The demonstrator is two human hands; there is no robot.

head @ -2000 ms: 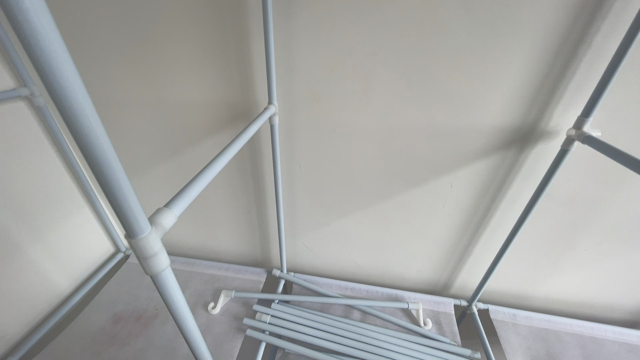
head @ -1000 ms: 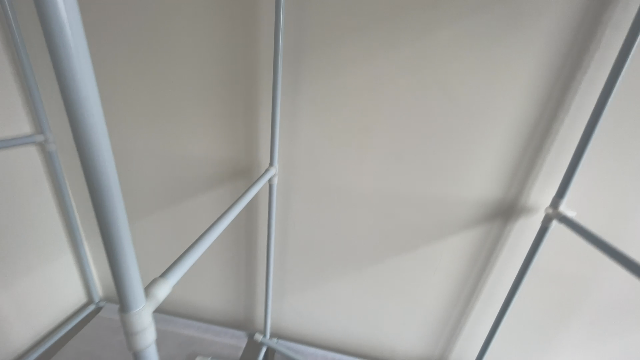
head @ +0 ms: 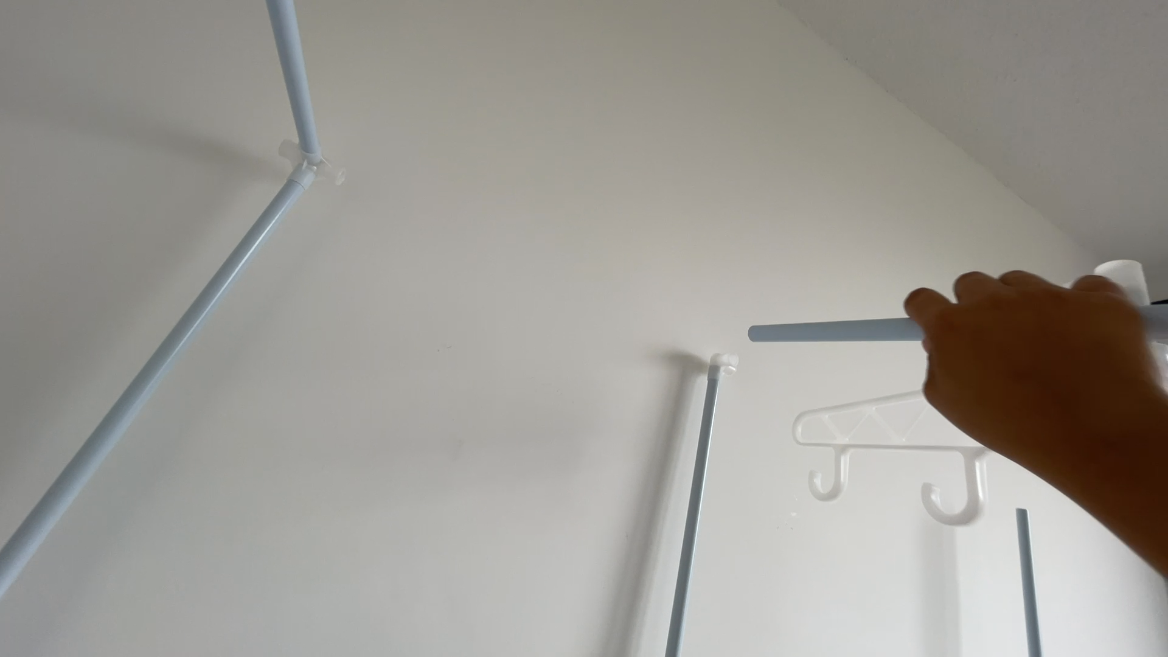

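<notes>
My right hand (head: 1036, 374), at the right edge, is closed around a light blue-grey tube (head: 835, 330) that lies nearly level. The tube's free end points left, a little above and right of a white plastic connector (head: 723, 364) on top of an upright tube (head: 693, 511), with a gap in the picture between them. Just below my hand is a white plastic hook bracket (head: 867, 429) with two hooks; my hand hides part of it. A white connector end (head: 1122, 278) shows behind my knuckles. My left hand is out of view.
At the left, two frame tubes (head: 173, 351) meet at a white connector (head: 310, 166) near the wall (head: 502, 274). Another upright tube (head: 1028, 579) with a bare top end stands at the lower right. The sloping ceiling edge crosses the upper right.
The view has swung strongly up to the frame's upper part. My right hand with a tube, and the hook bracket near it, have come into view; the loose tubes seen lower down are out of view.
</notes>
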